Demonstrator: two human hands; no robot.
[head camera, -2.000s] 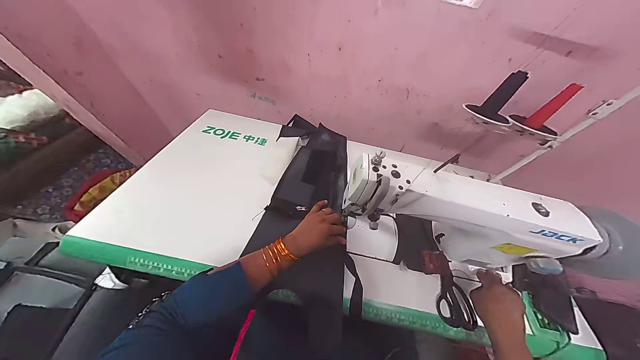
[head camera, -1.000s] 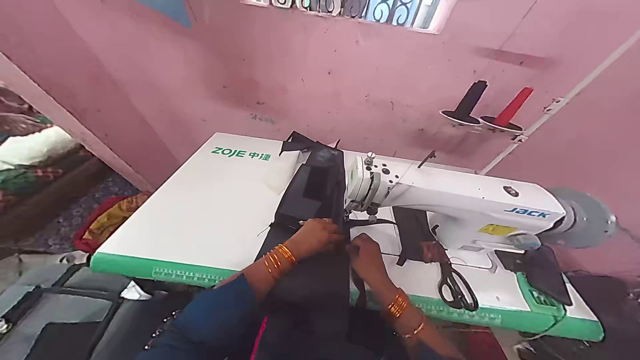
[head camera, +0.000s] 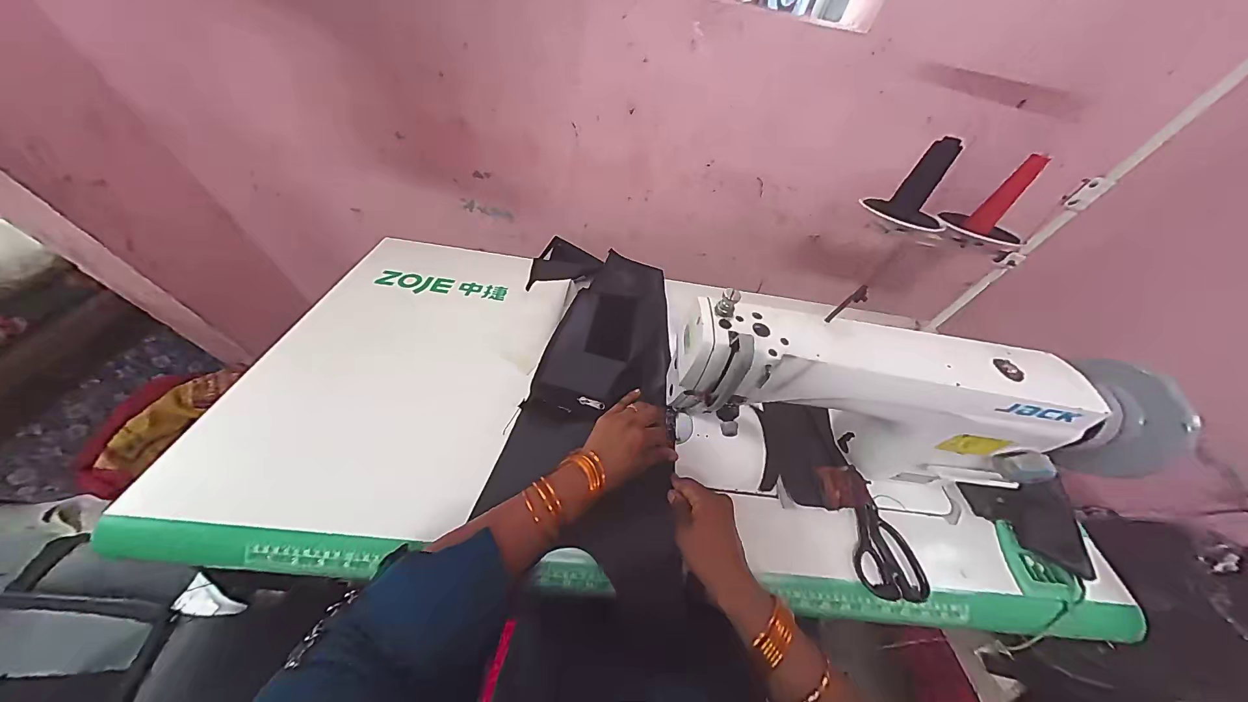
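A dark fabric piece (head camera: 624, 517) with a zipper (head camera: 590, 402) lies across the white table, its right edge at the needle end of a white Jack sewing machine (head camera: 907, 390). My left hand (head camera: 632, 437) lies on the cloth just left of the presser area, fingers pressed down on it. Close below the needle area, my right hand (head camera: 704, 531) grips the cloth's right edge between thumb and fingers. The needle itself is hidden. To the right of this hand lie black-handled scissors (head camera: 889, 561), their blades partly over a dark cloth strip.
The white table (head camera: 341, 419) has a green front edge with a ruler scale. A black thread cone (head camera: 921, 185) and a red one (head camera: 1009, 195) stand on holders behind the machine. A dark flat object (head camera: 1058, 531) rests at the right end. Dark padded pieces (head camera: 88, 624) lie lower left.
Two seconds ago my right hand was right of the scissors; it then came left to the cloth beside my left hand. It now sits slightly lower along the cloth's edge.
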